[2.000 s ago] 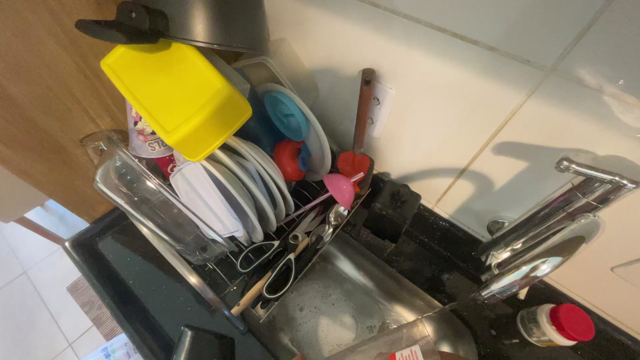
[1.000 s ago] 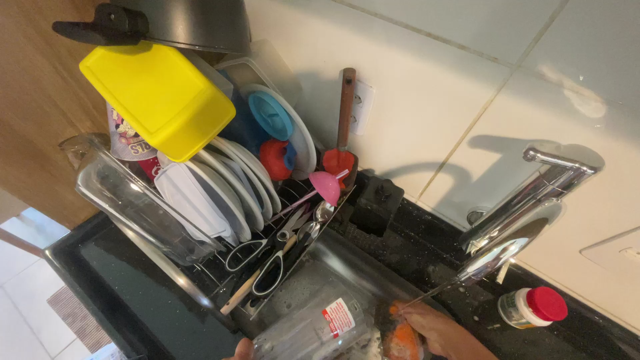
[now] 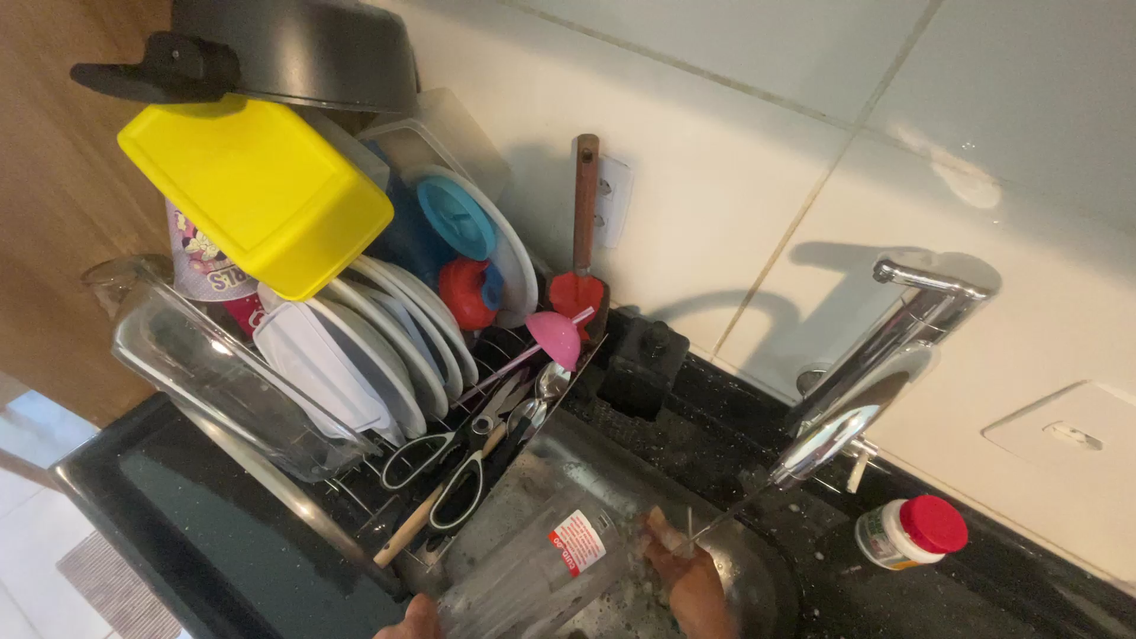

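Observation:
A clear plastic container (image 3: pixel 532 568) with a red and white label lies tilted over the stainless steel sink (image 3: pixel 754 550). My left hand (image 3: pixel 415 619) is at its lower left side, mostly cut off by the frame's bottom edge, fingers against the container. My right hand (image 3: pixel 688 572) is by the container's right end, under the chrome faucet (image 3: pixel 852 408), where a thin stream of water falls across the fingers. The right hand is blurred, and whether it grips the container cannot be told.
Left of the sink stands a dish rack (image 3: pixel 355 497) with plates (image 3: pixel 382 355), a yellow container (image 3: pixel 257 195), a glass dish (image 3: pixel 240 382), scissors (image 3: pixel 457 488) and a pink ladle (image 3: pixel 555 340). A black pot (image 3: pixel 302 53) tops it. A red-lidded jar (image 3: pixel 910 532) stands right of the faucet.
Both hands have come into fuller view since the earliest frame. The orange thing seen by the right hand one second ago no longer shows. Water now runs onto that hand.

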